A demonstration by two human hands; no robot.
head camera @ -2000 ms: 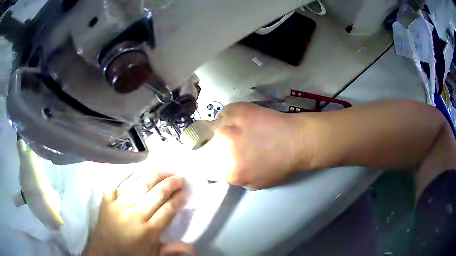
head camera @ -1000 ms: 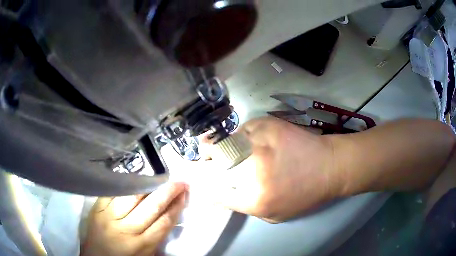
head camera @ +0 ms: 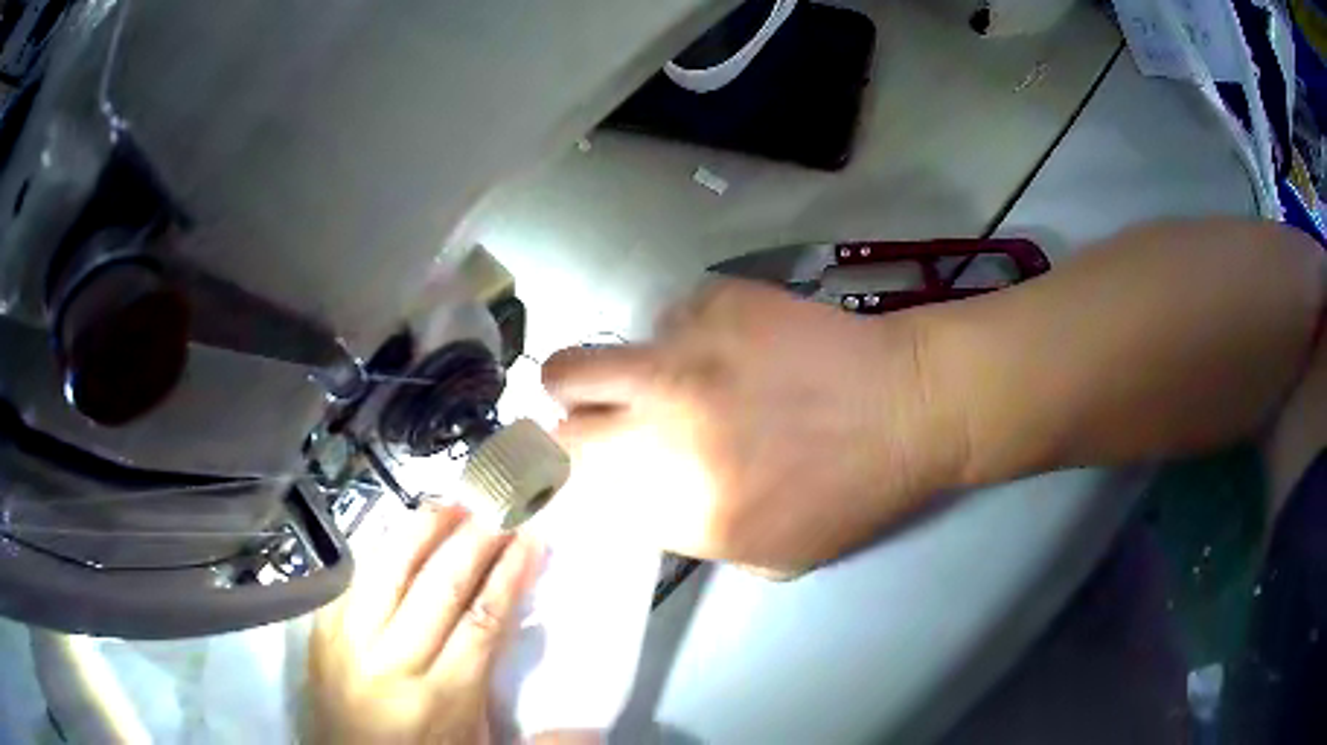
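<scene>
White fabric [head camera: 590,640] lies overexposed on the machine bed below the needle area. My left hand [head camera: 422,633] rests on it, fingers pointing up towards the cream ribbed knob [head camera: 517,473], holding it flat; its thumb is at the bottom edge. My right hand [head camera: 771,422] is right of the knob, index finger extended left towards the machine head. Glare hides its lower fingertips and whether they hold fabric. The needle and presser foot cannot be made out clearly.
The sewing machine head [head camera: 291,189] fills the upper left. Dark red thread snips [head camera: 939,269] lie just behind my right hand. A flat black rectangle [head camera: 771,95] with a white loop [head camera: 735,61] lies behind. White strips [head camera: 1186,51] hang at upper right.
The view has shifted, and the machine head appears smaller and further left. My right index finger now extends beside the knob. My left fingers are now just below the knob.
</scene>
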